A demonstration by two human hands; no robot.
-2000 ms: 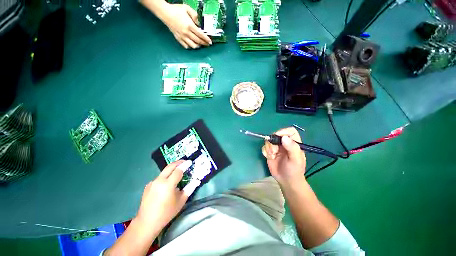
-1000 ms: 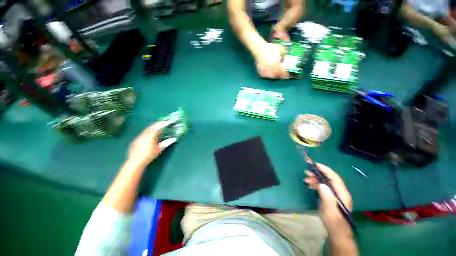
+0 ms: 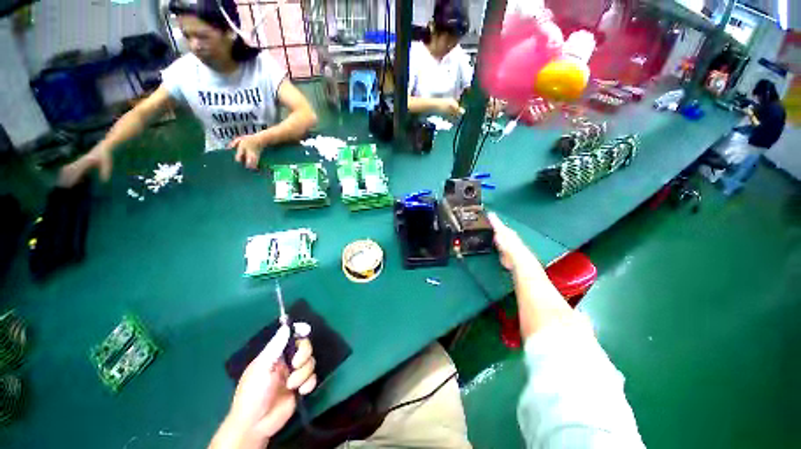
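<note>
My left hand [image 3: 270,381], with white coverings on its fingertips, holds the soldering iron [image 3: 282,311] upright over the black mat [image 3: 329,342], its thin metal tip pointing away from me. The mat has no board on it. My right hand [image 3: 502,244] is at the right side of the grimy soldering station [image 3: 468,224]; its fingers are partly hidden and I cannot tell if they grip anything. A board panel [image 3: 126,352] lies at the left. A small pile of boards with white parts [image 3: 279,253] lies beyond the mat.
The round tip-cleaning pot [image 3: 362,260] and black tray [image 3: 420,232] stand left of the station. Stacked panels [image 3: 362,180] and white parts [image 3: 160,178] lie farther off. People sit across the bench. A red stool [image 3: 571,274] is beyond my right arm.
The iron has passed from my right hand to my left. My left hand has let go of the board at the left. My right hand has moved to the station. The view has tilted up.
</note>
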